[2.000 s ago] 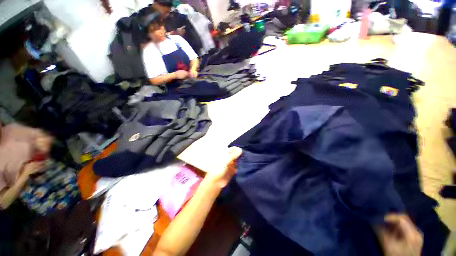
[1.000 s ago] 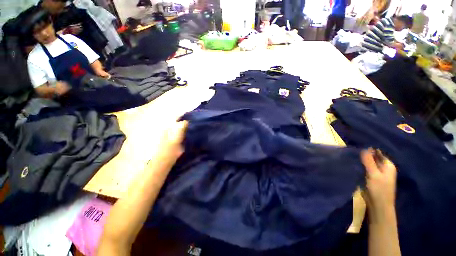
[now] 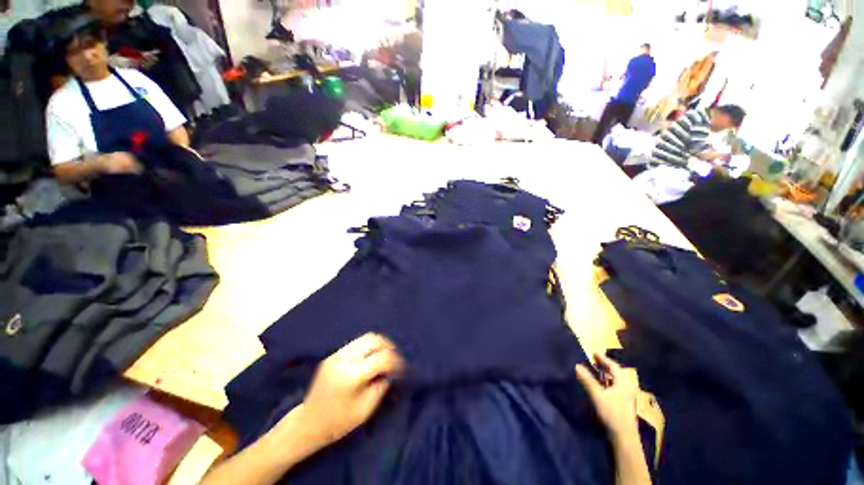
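Observation:
A navy pinafore dress (image 3: pixel 455 303) lies on top of a layered navy pile in front of me, its bodice away from me and its gathered skirt nearest me. My left hand (image 3: pixel 355 384) is at the left of the waist seam, fingers curled on the cloth; whether it pinches the cloth is blurred. My right hand (image 3: pixel 611 384) is at the garment's right edge, thumb and fingers apart. No snips can be made out. An embroidered crest badge (image 3: pixel 521 224) shows on a garment further up the pile.
A second navy pile (image 3: pixel 701 322) lies at the right, grey and navy garments (image 3: pixel 104 284) at the left. A pink packet (image 3: pixel 144 438) is lower left. A person in an apron (image 3: pixel 118 123) handles garments across the pale table (image 3: pixel 256 256). Other workers are behind.
The navy skirt was held up and spread between both hands; now the garment lies flat on the pile with its bodice showing. My hands have come closer together and lower.

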